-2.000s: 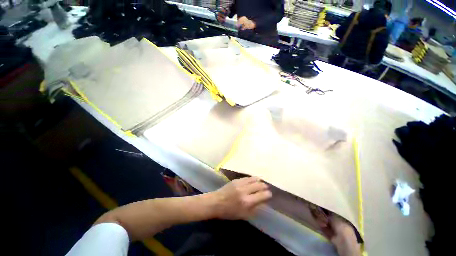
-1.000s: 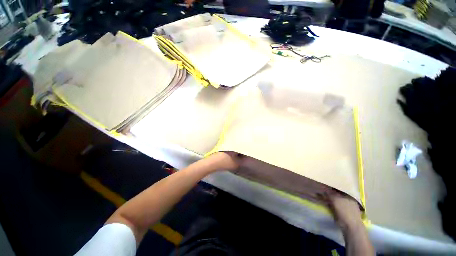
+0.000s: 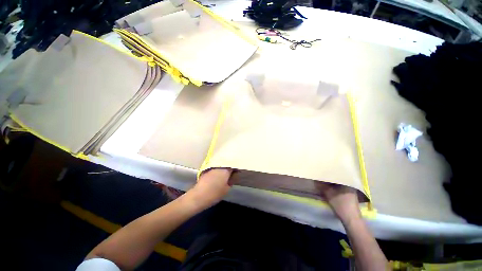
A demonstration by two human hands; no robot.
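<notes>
A beige bag panel [image 3: 288,135] with yellow side edges lies on the table in front of me, its near edge open and lifted. My left hand [image 3: 215,182] reaches into the opening at the left corner; its fingers are partly hidden under the upper layer. My right hand [image 3: 341,198] is inside the opening near the right corner, its fingers mostly hidden by the upper layer. Whether the hands grip the cloth cannot be seen.
Panel stacks lie at the left [image 3: 95,90] and back left [image 3: 195,45]. A large black fabric heap [image 3: 454,116] and a crumpled white scrap [image 3: 408,141] are at the right. Snips and dark cord [image 3: 301,43] lie at the back near a smaller black heap [image 3: 275,13].
My left hand has gone from outside the near edge into the left corner of the opening. The panel's opening now looks flatter and straighter. The view has shifted, with the panel lying squarer before me.
</notes>
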